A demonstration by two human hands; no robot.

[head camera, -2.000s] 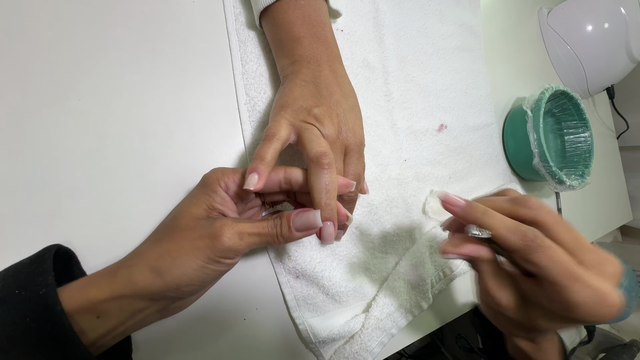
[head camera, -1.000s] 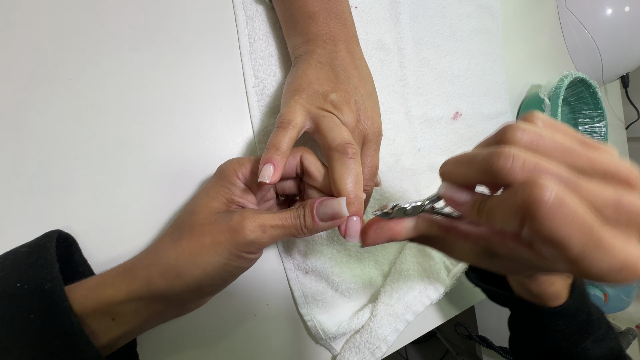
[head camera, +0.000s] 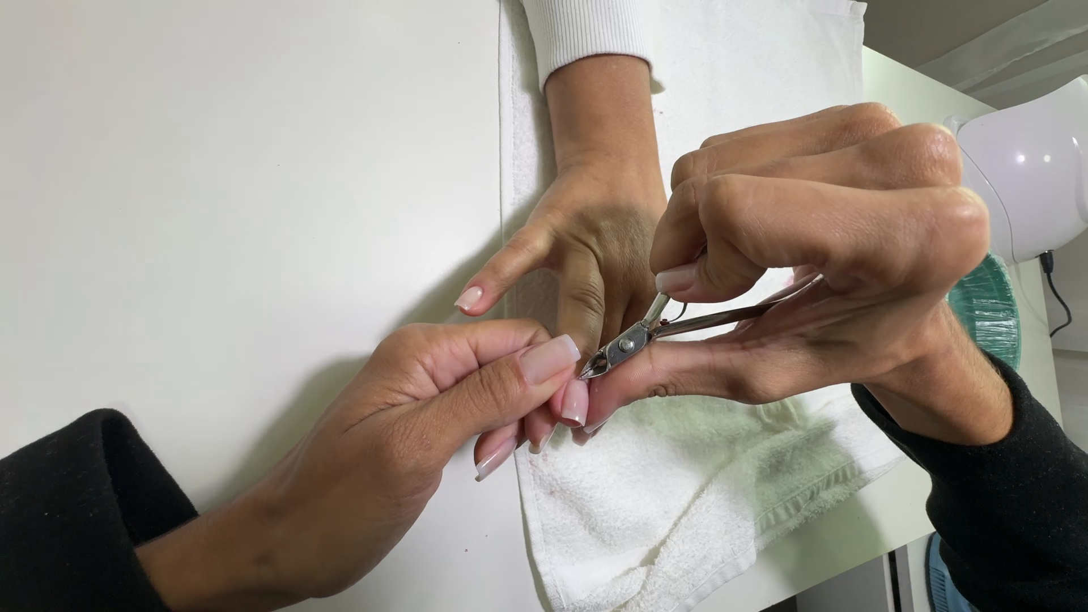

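Observation:
My left hand point(head camera: 425, 425) grips a fingertip of another person's hand point(head camera: 603, 212) between thumb and fingers. That hand reaches in from the top, palm down, in a white ribbed cuff point(head camera: 595, 34). My right hand point(head camera: 816, 229) is closed around metal cuticle nippers point(head camera: 629, 342), their jaw tips against the skin beside the held finger's pinkish nail point(head camera: 575, 401). My right thumb rests along that finger's side. Under the hands lies a white terry towel point(head camera: 646, 510). Part of the nippers' handles is hidden by my right fingers.
A white table point(head camera: 255, 170) extends to the left. At the right, a green bowl point(head camera: 986, 306) with clear plastic lining is partly behind my right wrist. Beyond it stands a white rounded device point(head camera: 1028, 170) with a black cable point(head camera: 1054, 289). Something blue point(head camera: 939, 578) shows at the lower right.
My right hand has come in from the right and brought the nippers to the held finger; two seconds ago it was away from it, near a small white pad. My left hand keeps its hold.

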